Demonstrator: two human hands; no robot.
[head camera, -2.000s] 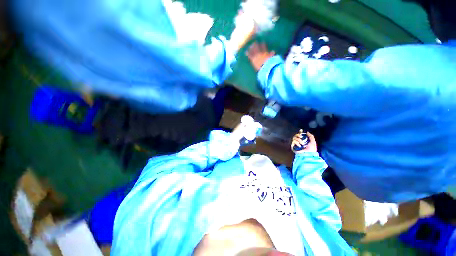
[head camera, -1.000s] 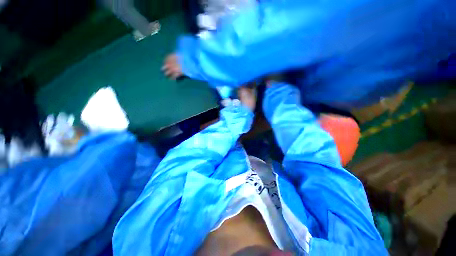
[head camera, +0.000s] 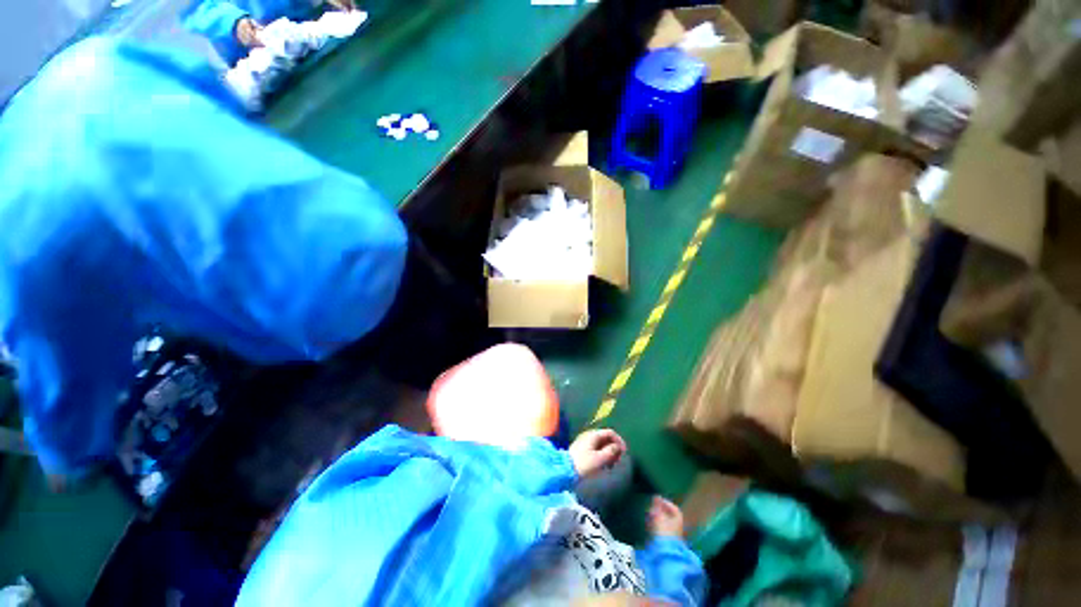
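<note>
My left hand (head camera: 599, 453) is low in the centre, its fingers curled; I cannot tell whether anything small is inside. My right hand (head camera: 666, 518) is lower and to the right, small and blurred, with no thing clearly seen in it. A pale orange and white rounded object, perhaps a stool seat (head camera: 496, 395), is just beyond my left sleeve. Farther ahead, an open brown carton (head camera: 537, 304) holds crumpled white pieces (head camera: 551, 237). Neither hand appears to touch the carton.
A person in a blue smock (head camera: 202, 225) leans at the green bench (head camera: 356, 83), which bears small white and dark discs (head camera: 407, 125). A blue stool (head camera: 664, 101), yellow-black floor tape (head camera: 664, 296) and brown cartons (head camera: 759, 166) are ahead and right. Green cloth (head camera: 782, 551) is near my right hand.
The view has swung from the bench towards the floor and cartons on the right. My hands are apart and lower in the picture. The dark thing seen earlier in my right hand no longer shows.
</note>
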